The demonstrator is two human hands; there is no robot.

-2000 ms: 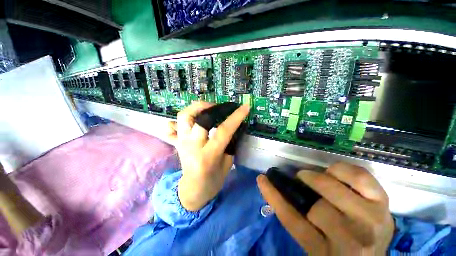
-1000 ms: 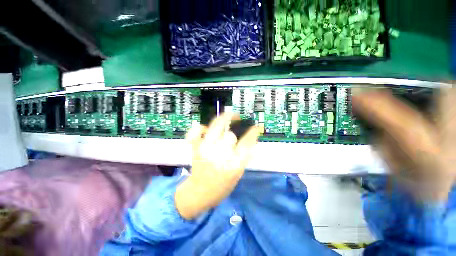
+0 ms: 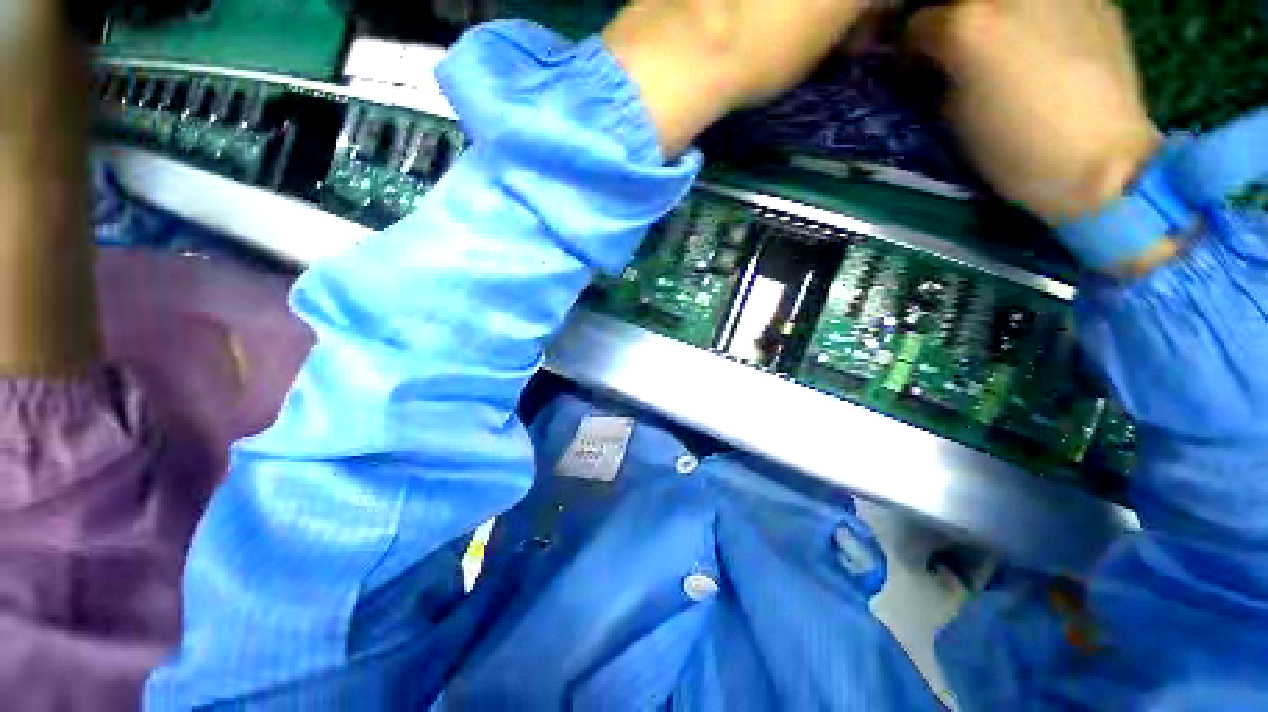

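Observation:
My left hand [image 3: 744,53] reaches up to the top edge of the picture, over the blue parts bin; its fingertips are cut off or blurred. My right hand [image 3: 1036,98] is beside it on the right, also at the top, fingers hidden at the edge. Blue-violet pieces [image 3: 855,118] show in the dark bin between and below the hands. Whether either hand holds a piece cannot be seen. Below, a green circuit board [image 3: 960,341] with light-green terminal blocks [image 3: 904,365] lies on the line. Another circuit board [image 3: 681,264] lies left of a gap.
A silver-white conveyor rail [image 3: 779,410] runs diagonally between my smock and the boards. More boards [image 3: 383,153] lie to the left, partly behind my left sleeve. The green bin's heap [image 3: 1203,70] shows dark at upper right. A neighbour's pink-purple sleeve [image 3: 70,487] and forearm are at left.
Both hands have moved up and away from the boards to the blue parts bin. The view has tilted, and the rail now slopes down to the right.

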